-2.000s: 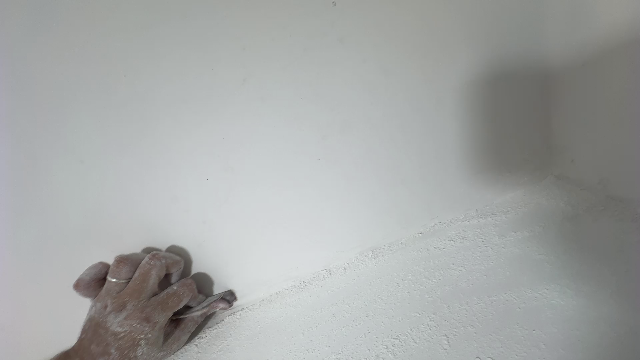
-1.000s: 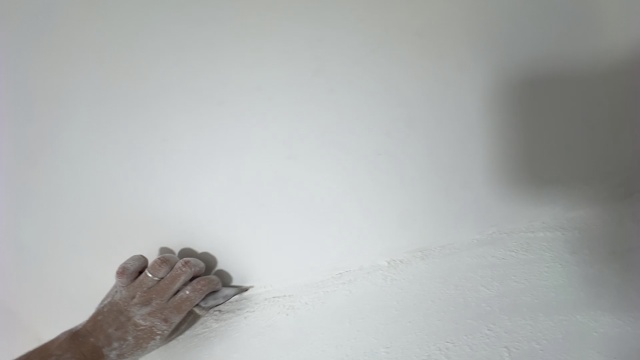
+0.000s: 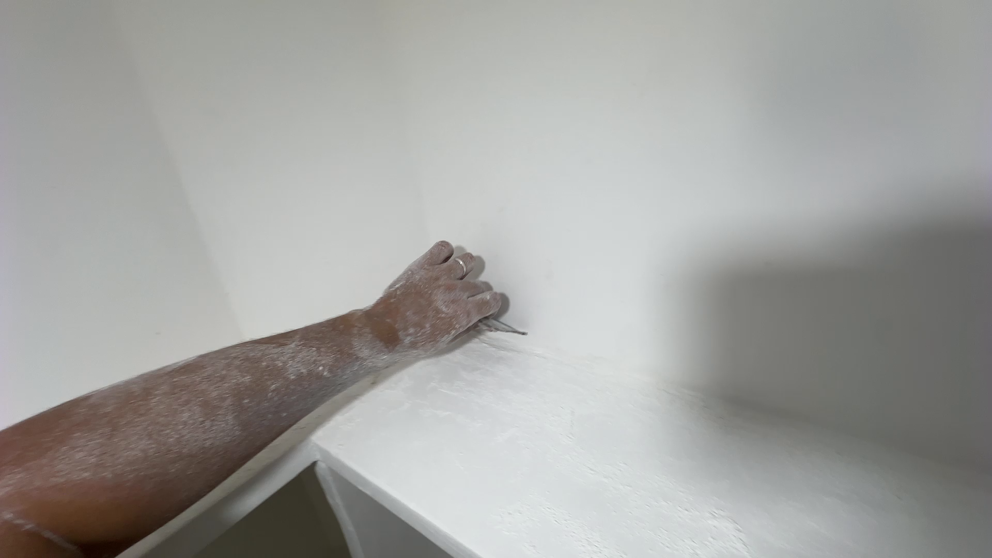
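White dust coats my left hand [image 3: 442, 298] and forearm, and a ring circles one finger. The hand is closed on a thin, grey pointed piece [image 3: 505, 327], perhaps folded sandpaper or a small blade; most of it is hidden under the fingers. Its tip touches the line where the white wall [image 3: 573, 194] meets a white plastered ledge [image 3: 496, 411]. The ledge surface bears fine streaks and rough, crumbly patches. My right hand is out of view.
Below the ledge's front edge is a dark recess [image 3: 279, 515] with a white upright divider [image 3: 337, 504]. Another wall plane [image 3: 287, 178] meets the wall at a corner on the left. A broad shadow falls at the right.
The view has shifted a lot, and the ledge's front edge and the forearm now show. The left hand keeps hold of the thin piece along the wall joint.
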